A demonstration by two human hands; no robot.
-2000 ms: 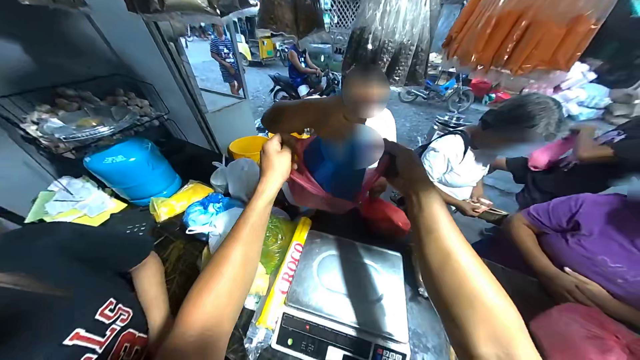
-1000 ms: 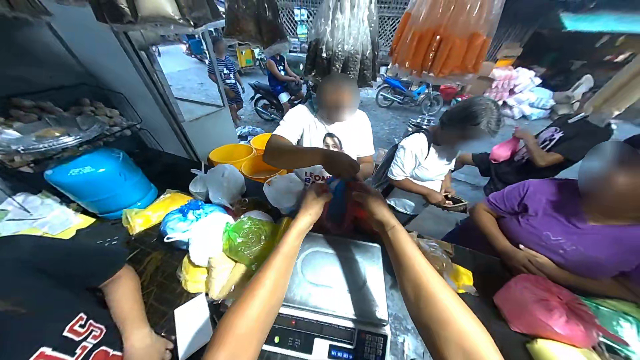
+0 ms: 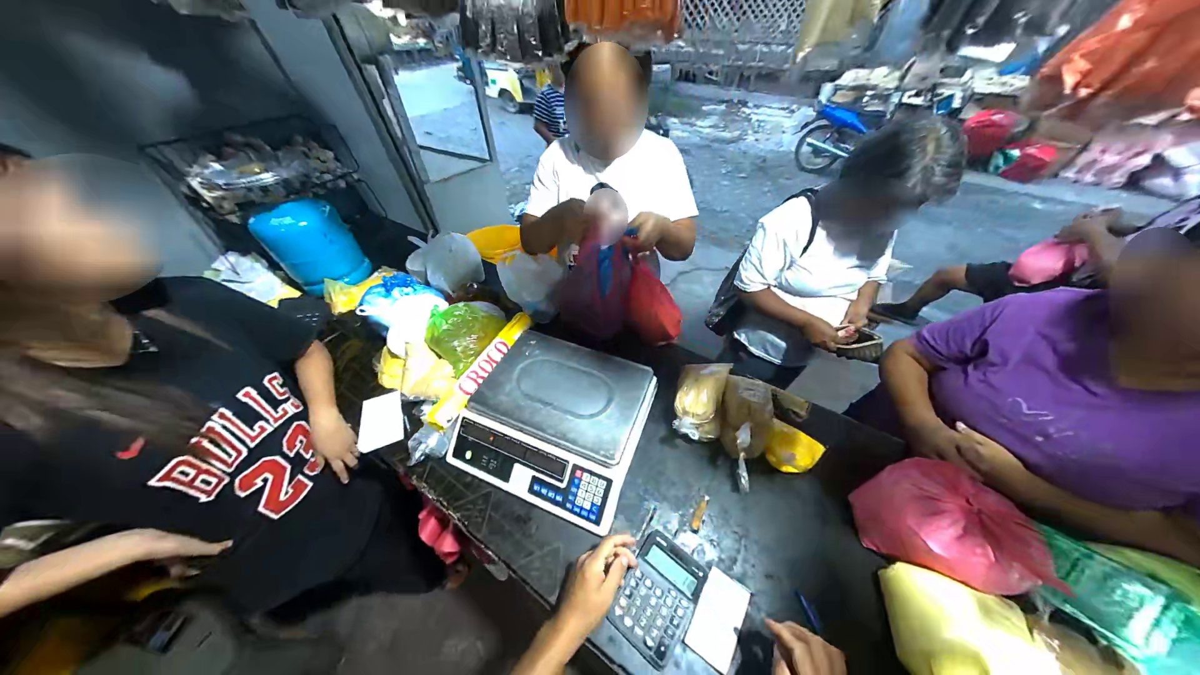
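Note:
My left hand (image 3: 598, 577) rests at the left edge of a grey desktop calculator (image 3: 656, 600), its fingers bent over the keys. To the right of a white paper pad (image 3: 718, 619) lies my right hand (image 3: 802, 649), partly cut off by the lower frame edge; whether it holds anything cannot be told. A blue pen (image 3: 808, 611) is just above that hand. Beyond the calculator stands a digital weighing scale (image 3: 562, 398) with a bare metal platter. Across the counter, a person in a white shirt holds a dark purple plastic bag (image 3: 595, 286) and a red plastic bag (image 3: 654, 305).
Bagged goods (image 3: 745, 412) lie right of the scale; a pink bag (image 3: 947, 520) and a yellow bag (image 3: 956, 619) sit at the right. Left are a green bag (image 3: 464, 333), a blue container (image 3: 309, 246) and a person in a black jersey. Other people stand opposite and right.
My hands have drawn back from the bags over the scale to the calculator and pad. The person opposite now holds the bags. The view has shifted.

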